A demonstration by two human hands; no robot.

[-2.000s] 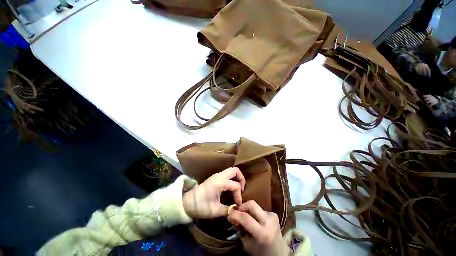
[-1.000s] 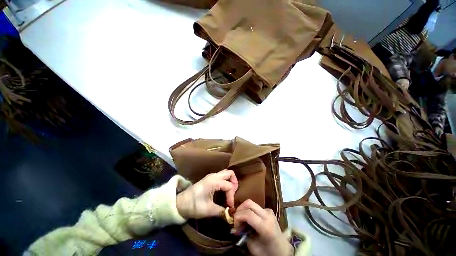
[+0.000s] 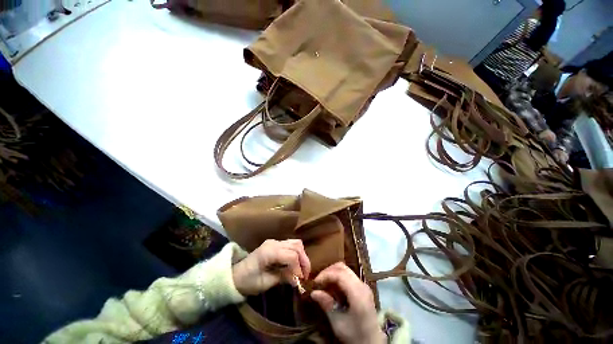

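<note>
A brown tote bag [image 3: 259, 216] lies open at the table's near edge and on my dark apron, one strap loop towards me and one to the right. My left hand [image 3: 274, 265] pinches a small pale-and-brown bit [image 3: 298, 283] at the bag's mouth; I cannot tell if it is a thread end or part of the bag. My right hand [image 3: 346, 299] is beside it, fingers bent, with a small silvery glint [image 3: 341, 308] under them, perhaps thread snips mostly hidden. The inside of the bag under my hands is dark.
Stacked brown bags [image 3: 333, 57] lie ahead on the white table [image 3: 134, 87], handles towards me. A large tangle of brown straps [image 3: 531, 262] fills the right. Two people [image 3: 571, 91] are at the upper right. Brown strips [image 3: 40, 161] and a small bin or heap [image 3: 178, 236] are at the left.
The view has shifted, so the bags sit further left. My left fingers have closed in from a wider ring shape, and the pale bit between my hands shows differently. The bag stays in place under my hands.
</note>
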